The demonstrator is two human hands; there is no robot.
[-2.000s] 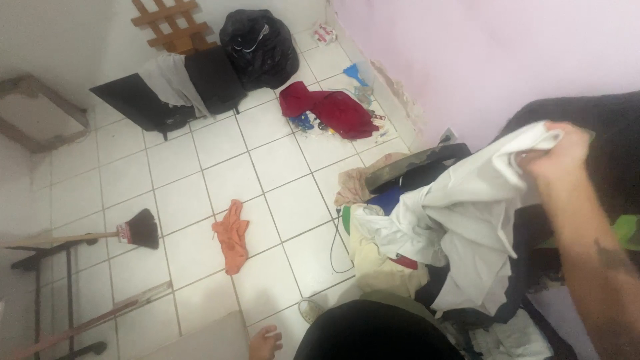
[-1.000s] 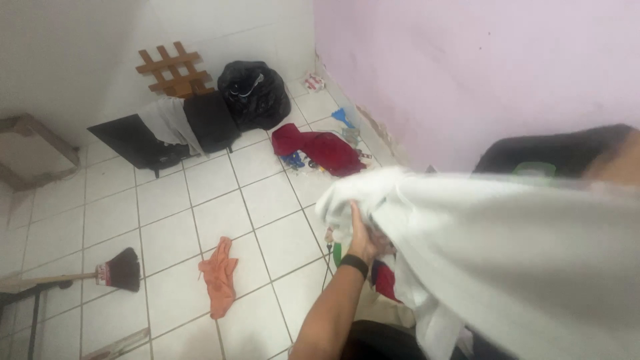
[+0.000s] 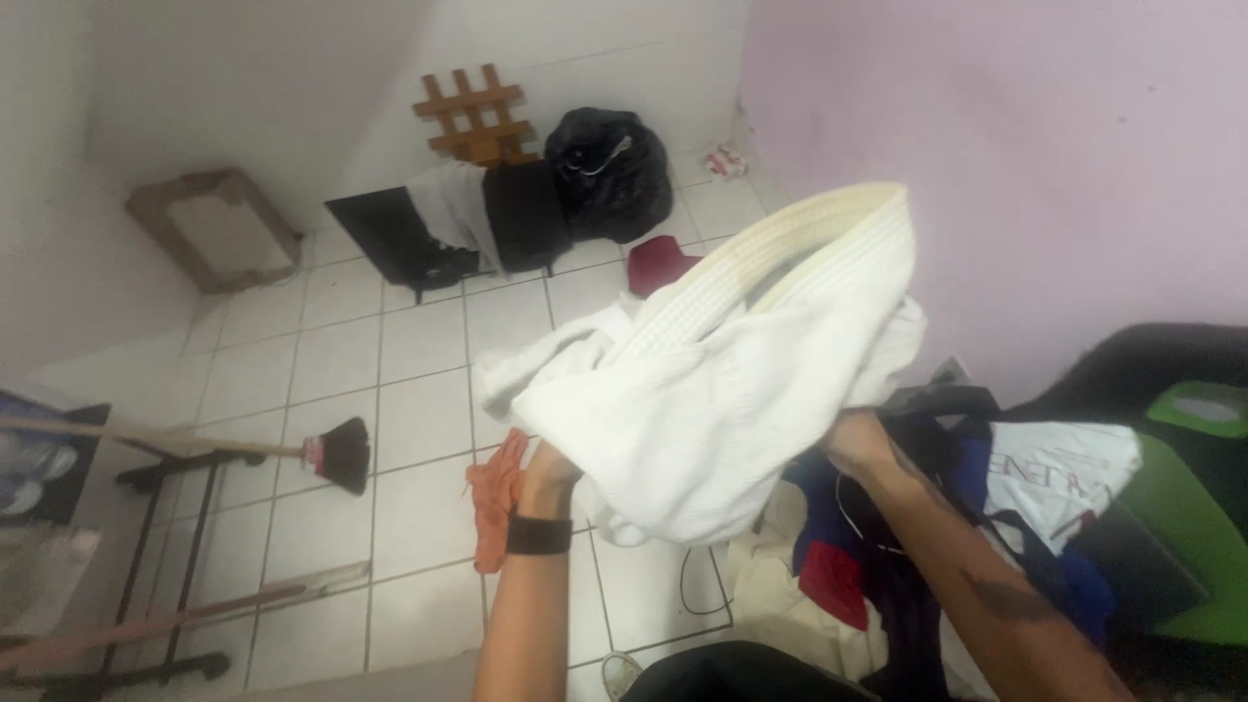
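A white garment [image 3: 702,409] with a thick, stitched cream collar is held up in front of me, partly bunched. My left hand [image 3: 554,470], below a dark wristband, grips its lower left side, the fingers hidden by the cloth. At its lower right edge my right hand [image 3: 858,444] holds it, fingers also mostly covered. Below and right of the garment lies a pile of mixed clothes [image 3: 829,575] in cream, red and blue. An orange cloth [image 3: 499,502] lies on the tiles just left of my left wrist.
A broom [image 3: 336,455] and a dark metal frame [image 3: 195,556] stand at left. Farther off are a black trash bag [image 3: 609,175], a black item draped with grey cloth [image 3: 453,210], a wooden lattice [image 3: 476,112] and a red cloth [image 3: 658,263]. A green and black chair [image 3: 1189,526] is at right.
The white garment has gone from hanging in my right hand over the pile to being held up in both hands. My left hand has come up from the lower edge to hold it.
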